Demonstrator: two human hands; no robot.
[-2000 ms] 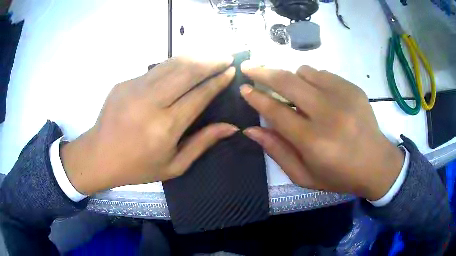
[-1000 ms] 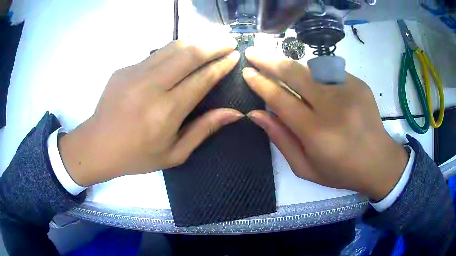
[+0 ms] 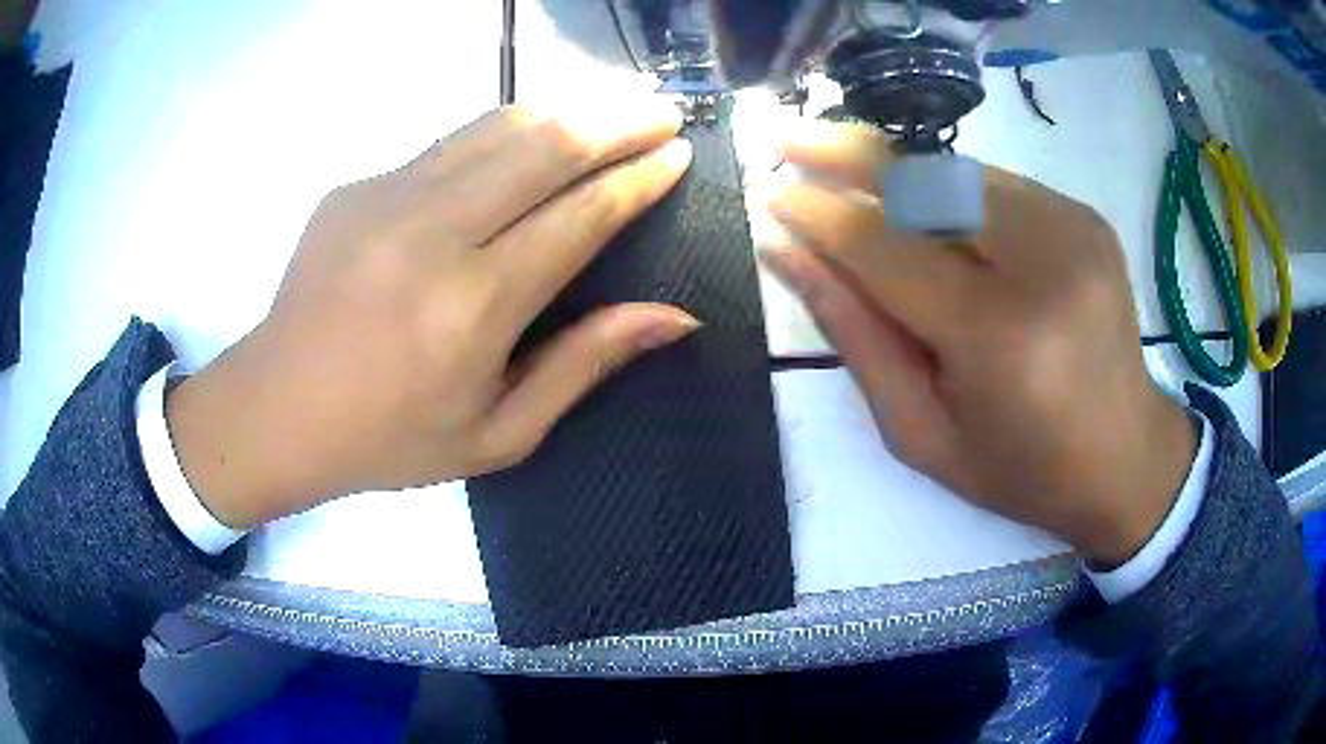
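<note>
A black rib-knit cuff piece (image 3: 640,465) lies flat on the white table, its narrow far end at the presser foot (image 3: 695,105) under the bright lamp and its near end over the table's front edge. My left hand (image 3: 422,305) rests flat on its left side, fingertips near the foot and thumb spread on the ribbing. My right hand (image 3: 989,320) is just right of the piece, off the fabric, fingers slightly bent and fingertips partly behind the machine's tension assembly (image 3: 905,85). I see nothing held in it. The needle is not clear in the glare.
Scissors (image 3: 1219,247) with one green and one yellow handle lie at the right. A dark thread scrap (image 3: 1034,96) lies behind my right hand. A measuring tape (image 3: 931,616) follows the curved front table edge. Dark fabric (image 3: 15,189) is at the far left, and a dark flat object at the right edge.
The machine head has come into view over the fabric's far end. My right hand has moved right, off the fabric, with its thumb parted from my left thumb. My left hand has stayed on the piece.
</note>
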